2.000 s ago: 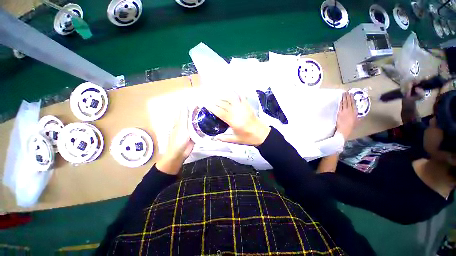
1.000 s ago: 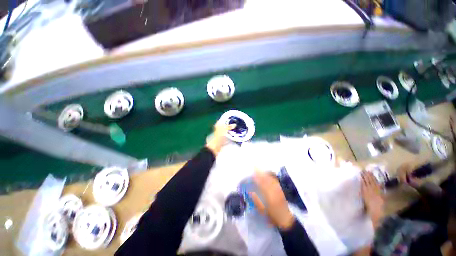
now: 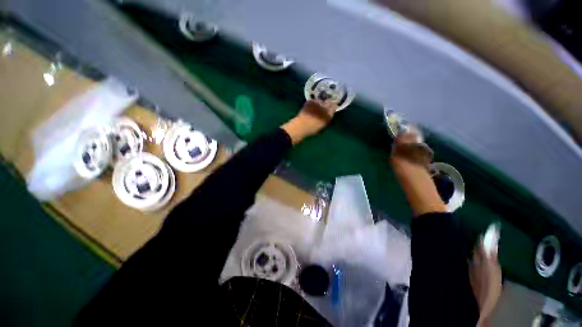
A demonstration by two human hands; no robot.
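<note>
My left hand grips the near edge of a white round base at the conveyor. My right hand, blurred, has its fingers on another white round base, partly hidden by them. A round unit with a dark centre lies on the belt right of my right hand. On the white sheet near my body are a white base, a black round cover and a small blue strip.
Several white bases and a foam sheet lie on the brown bench at left. A grey frame bar slants above. The green conveyor carries more units. Another person's hand holds something white at right.
The view has turned and shifted. My left hand has left the dark-centred unit on the belt and is at a white base. My right hand has moved from the white sheet to the conveyor.
</note>
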